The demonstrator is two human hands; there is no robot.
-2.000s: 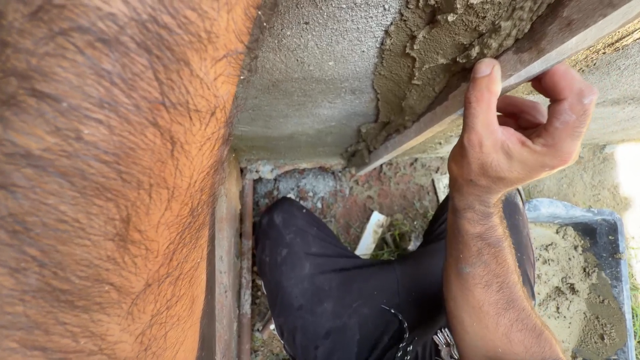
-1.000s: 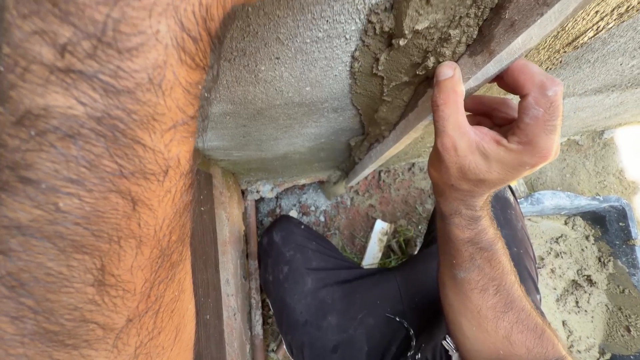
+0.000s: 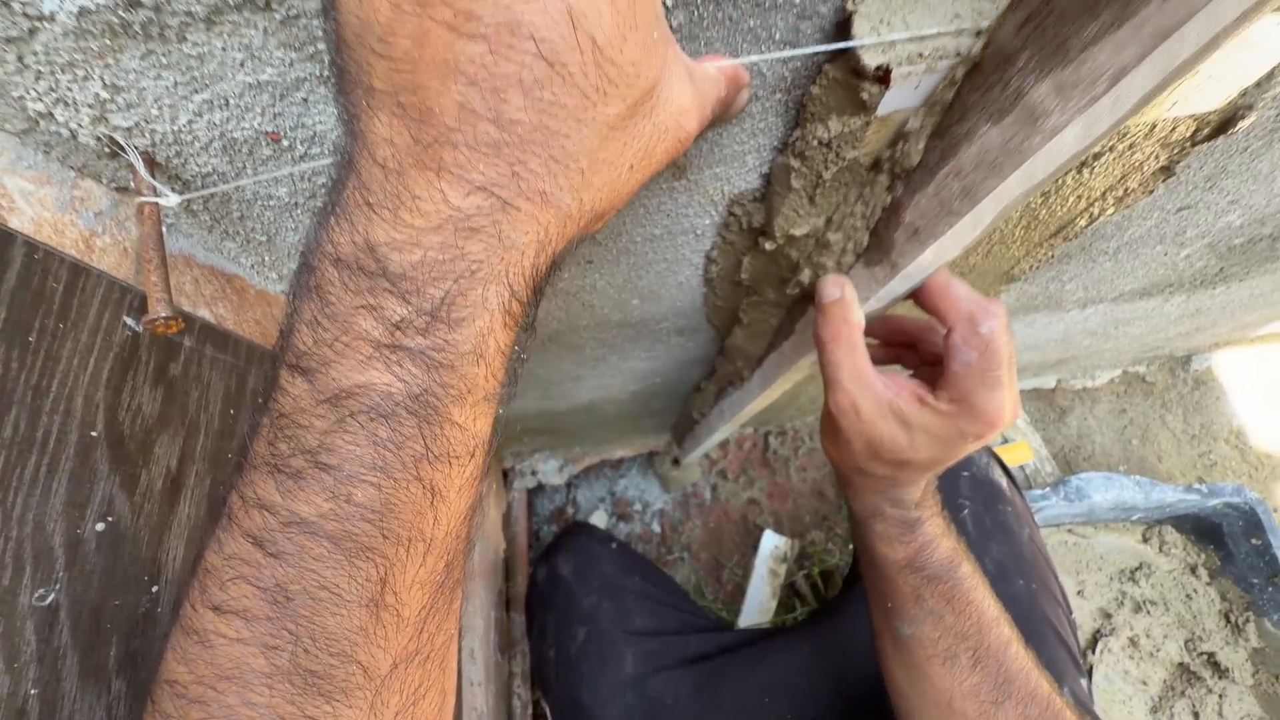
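Observation:
My right hand (image 3: 915, 385) grips the edge of a long wooden straightedge (image 3: 960, 170) between thumb and fingers. The board slants from upper right down to the foot of the wall, beside a band of wet mortar (image 3: 800, 220). My left hand (image 3: 530, 100) is back up at the top of the rough cement wall (image 3: 640, 260), its thumb at a taut white string (image 3: 850, 45); most of its fingers are out of view, so its grip cannot be told. To the left, the string is tied around a rusty nail (image 3: 152, 245).
A dark wood-grain board (image 3: 100, 450) lies at the left. A tub (image 3: 1120, 495) of wet mortar (image 3: 1170, 620) stands at the lower right. My legs in dark trousers (image 3: 690, 650) are below, near a white scrap (image 3: 767, 578) on the ground.
The view has shifted, and my left hand, the string and the nail now show; earlier only a left arm filled that side. My right hand keeps its hold on the straightedge.

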